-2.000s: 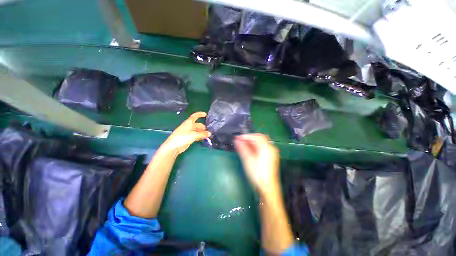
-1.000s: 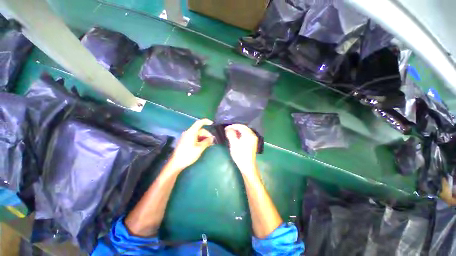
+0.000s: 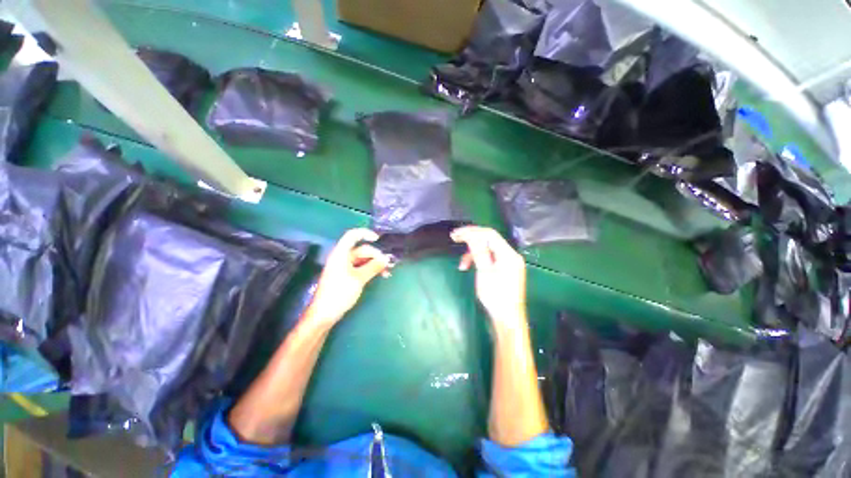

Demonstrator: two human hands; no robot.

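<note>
A dark grey-purple filled bag (image 3: 411,177) lies across the green lane straight ahead, long side pointing away from me. Its near end is a shiny black bag mouth (image 3: 420,241), stretched sideways over the lane's near edge. My left hand (image 3: 353,271) pinches the left end of this strip between thumb and fingers. My right hand (image 3: 487,264) pinches the right end with its fingertips. A release liner cannot be made out.
Folded packets lie on the lane at left (image 3: 266,110) and right (image 3: 544,211). Waiting bags pile at left (image 3: 154,299) and right (image 3: 746,392). A slanted metal leg (image 3: 149,103) stands at left. Glossy bags (image 3: 588,103) and a brown carton (image 3: 411,21) lie beyond.
My right hand has moved right, away from my left hand, and the black mouth strip now spans between them. The packets on the lane appear shifted left in view.
</note>
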